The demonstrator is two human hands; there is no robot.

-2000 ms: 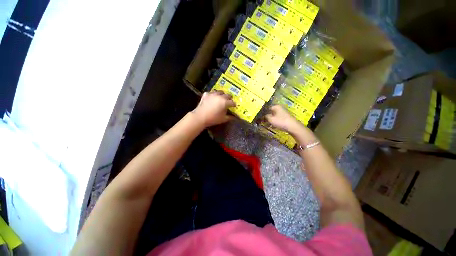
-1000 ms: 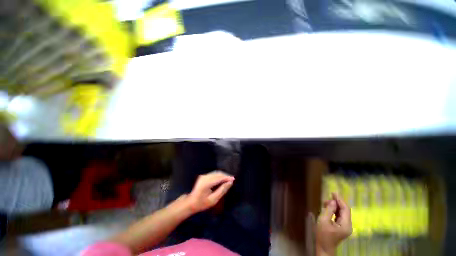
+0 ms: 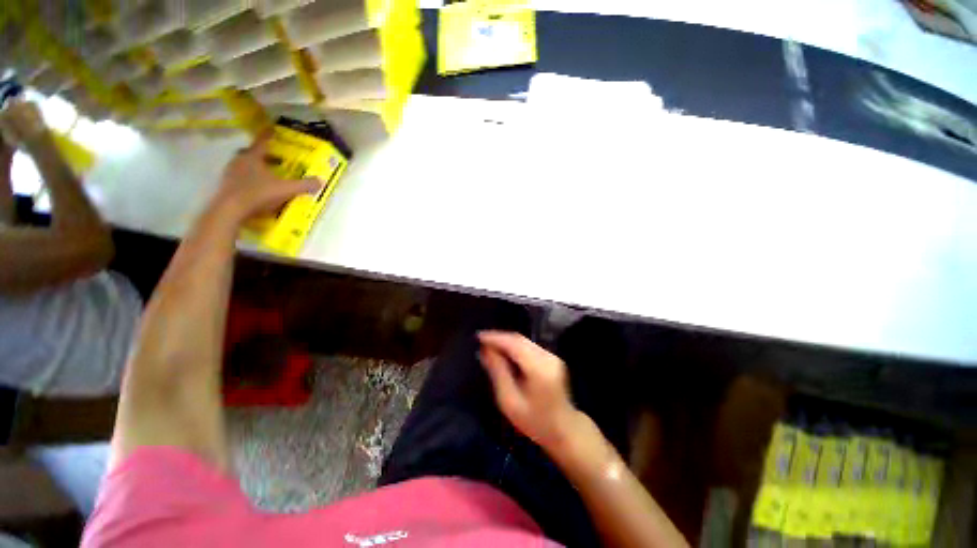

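A yellow retail box (image 3: pixel 303 214) with a black hanger at its upper end lies slanted on the white bench, beside the bank of stacked boxes. My left hand (image 3: pixel 255 180) is on this box, with the fingers at its far left side and the thumb across its face; the fingers hide part of it. My right hand (image 3: pixel 530 385) is over my lap, loosely curled, with a gap between thumb and fingers and nothing visible in it.
Stacked open boxes (image 3: pixel 343 64) fill the upper left. Another yellow box (image 3: pixel 487 41) lies on the bench's black strip. A co-worker's arm (image 3: pixel 54 203) is at the left edge. Rows of yellow boxes (image 3: pixel 846 487) stand low at the right, under the bench's edge.
The view has swung from the carton to the bench. My left hand has left the packed rows and reached the box on the bench. My right hand has moved from the carton to my lap.
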